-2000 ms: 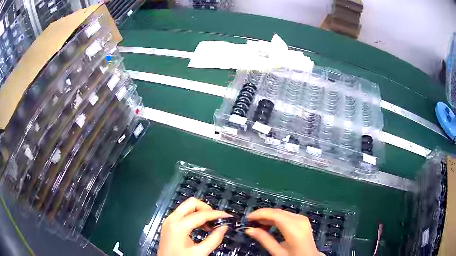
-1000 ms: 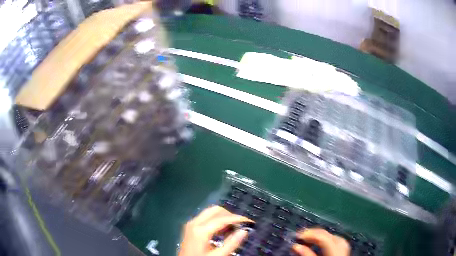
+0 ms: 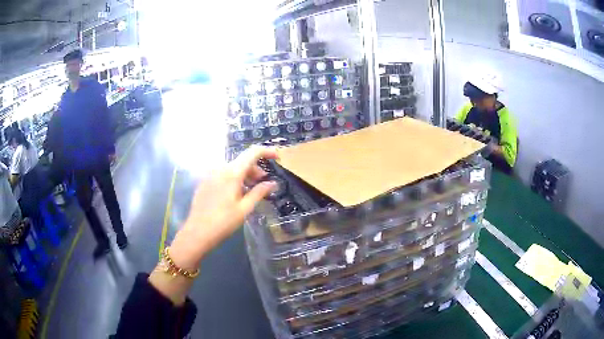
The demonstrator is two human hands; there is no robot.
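Observation:
My left hand point(image 3: 228, 198), bare with a gold bracelet, reaches to the near left corner of the tall stack of clear trays point(image 3: 384, 265). Its fingers and thumb are at the top tray, around dark round parts point(image 3: 288, 206) in the uncovered corner. Whether a part is gripped between them cannot be told. A tan cardboard sheet point(image 3: 384, 159) lies askew over the rest of the top tray. My right hand is out of the picture.
A person in dark blue point(image 3: 83, 142) stands in the yellow-lined aisle at left. A person in a white cap point(image 3: 493, 122) sits behind the stack. More stacked trays point(image 3: 291, 99) stand behind. Yellowish sheets point(image 3: 553, 268) and part of a tray point(image 3: 546, 321) lie on the green table.
The view has swung left and up to the tall stack and aisle. My left hand has moved from the tray in front to the stack's top. My right hand has left the picture.

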